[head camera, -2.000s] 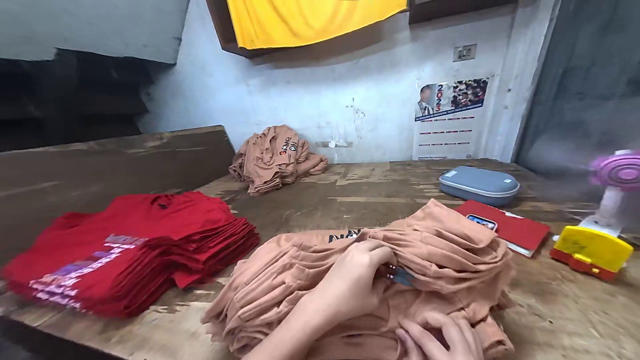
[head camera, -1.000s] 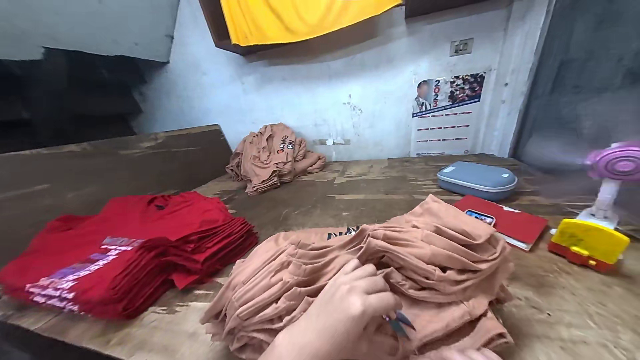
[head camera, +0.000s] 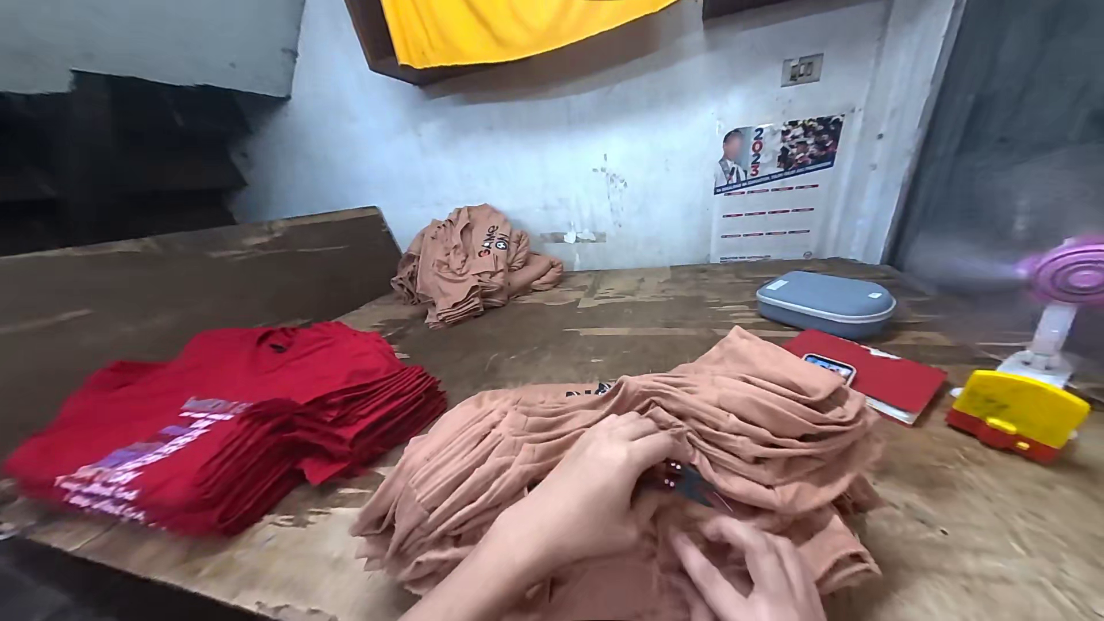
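A thick stack of salmon-coloured shirts (head camera: 517,431) lies in front of me, its layers folded and bunched. On top of it my left hand (head camera: 608,474) is curled around small thread snips (head camera: 690,485), whose dark blades point right, toward my other hand; the grip end is mostly hidden by my fingers. Low on the same stack, just below the blades, my right hand (head camera: 750,565) pinches a fold of salmon cloth between thumb and fingers. Dark printing shows on the stack's far side.
Red printed shirts (head camera: 259,414) are stacked at left. A salmon shirt heap (head camera: 474,263) sits by the wall. At right are a blue-grey zip case (head camera: 825,304), a red notebook (head camera: 880,371) with a phone (head camera: 830,368) on it, a pink fan (head camera: 1069,272) and a yellow-and-red plastic object (head camera: 1018,414).
My right hand, low at the frame's bottom edge a second ago, has come up onto the cloth near the snips. The snips stay in my left hand, which has moved slightly up the stack.
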